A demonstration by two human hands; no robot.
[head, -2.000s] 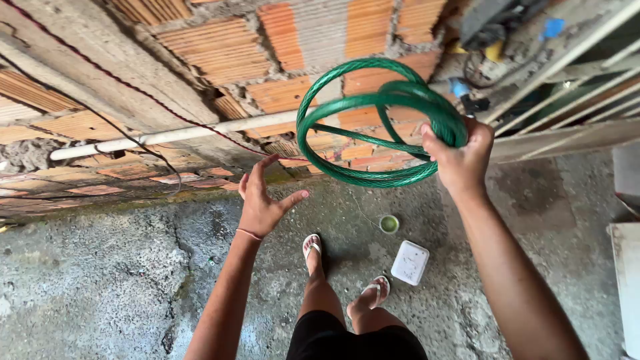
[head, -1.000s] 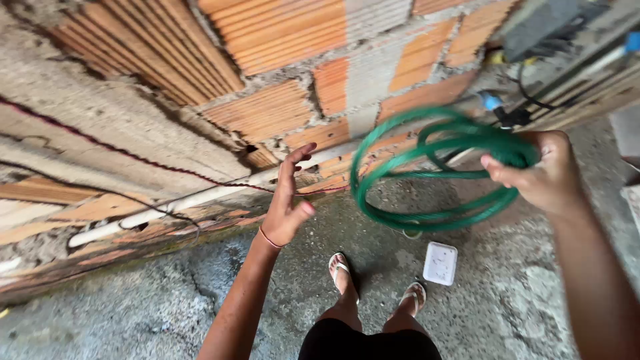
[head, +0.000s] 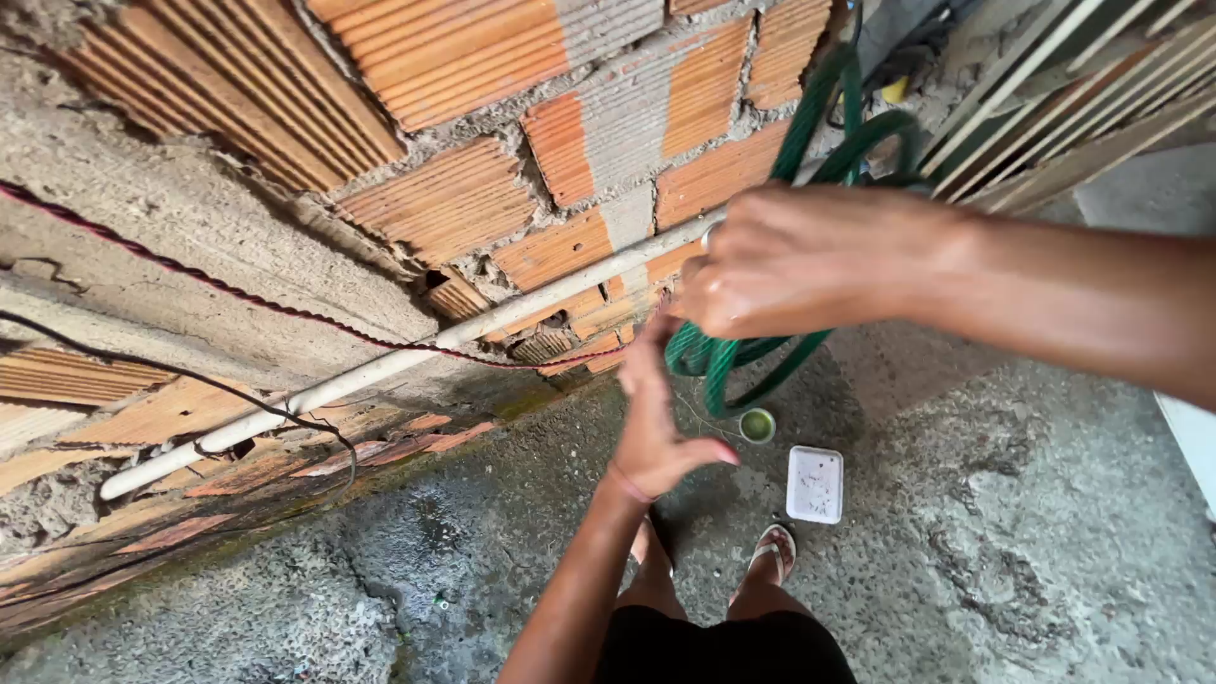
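Observation:
My right hand (head: 779, 261) is closed around a coiled green hose (head: 727, 366), whose loops stick out above and below the fist. Just left of it and lower, my left hand (head: 660, 418) is raised with the thumb spread from the fingers; its fingertips are close to the coil, and whether they touch it cannot be told. A twisted red and dark wire (head: 313, 315) runs from the upper left to near the left fingertips, where its end is hidden by the hands.
A white pipe (head: 380, 370) runs along the brick wall (head: 437, 199), with a black cable (head: 171, 370) across it. On the concrete floor are a cup of green contents (head: 757, 426) and a white tray (head: 814, 485). Metal bars (head: 1035, 104) stand at upper right.
My right hand has swung left with the hose coil, from well apart to close beside my left hand. The coil now hangs edge-on rather than as wide loops.

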